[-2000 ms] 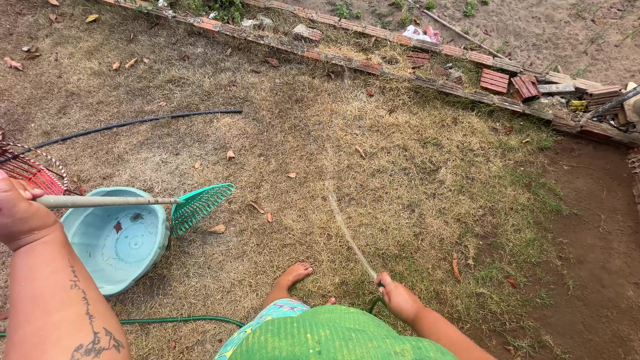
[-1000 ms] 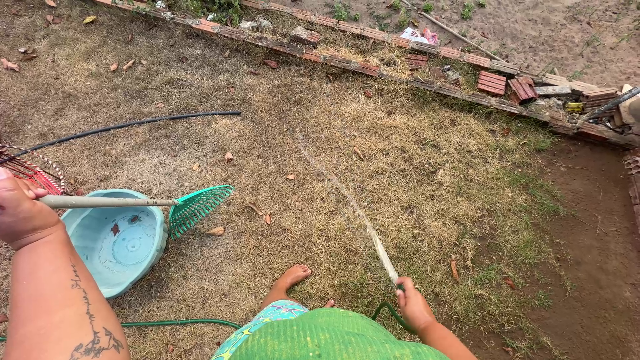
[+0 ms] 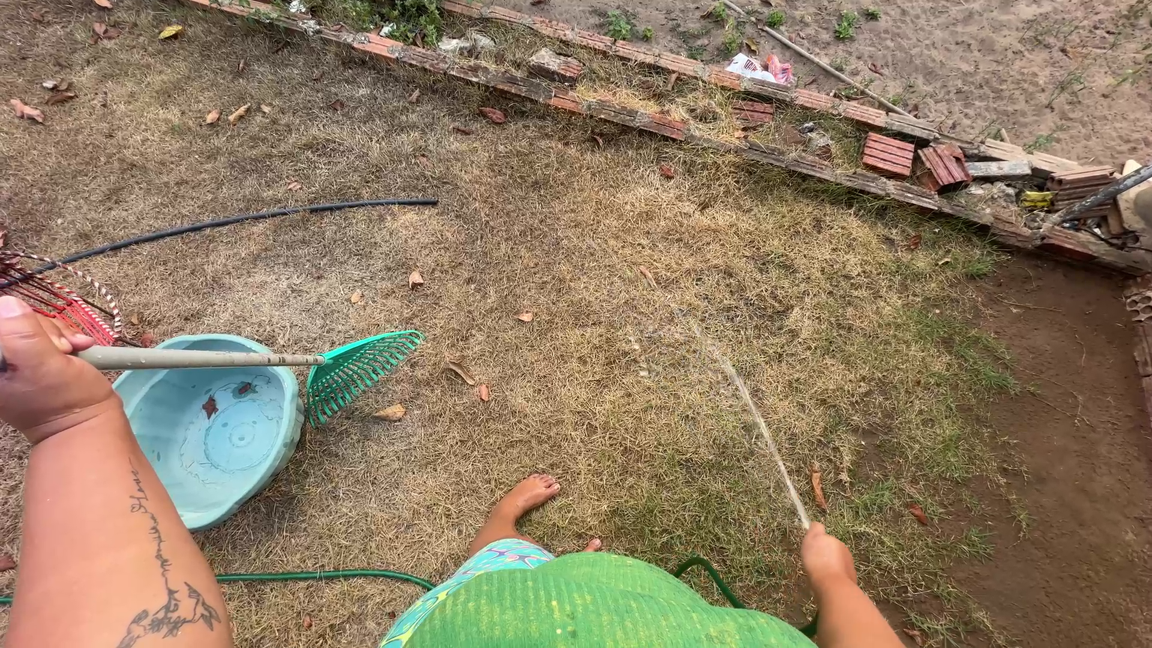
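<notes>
At the left edge my left hand [image 3: 45, 369] grips the pale handle of a leaf rake, whose green plastic head [image 3: 360, 371] hangs just right of a light blue plastic basin [image 3: 288, 423]. Two dry leaves lie in the basin. My right hand [image 3: 828, 558], low on the right, is closed around the end of a green garden hose [image 3: 711, 576]. A thin stream of water [image 3: 756, 416] leaves it toward the upper left and lands on the dry grass. The hose runs behind my green shirt, partly hidden, and out to the left.
A black hose [image 3: 270, 214] lies on the grass at the left, beside a red and white striped item [image 3: 72, 306]. A low brick border [image 3: 621, 115] crosses the top, holding loose hollow bricks [image 3: 888, 155] and rubble. Bare soil [image 3: 1062, 450] is at the right. My bare foot [image 3: 531, 493] stands on the grass.
My right hand has moved to the right and down since one second ago, and the water stream has shifted right with it. My left hand and the rake stay nearly still.
</notes>
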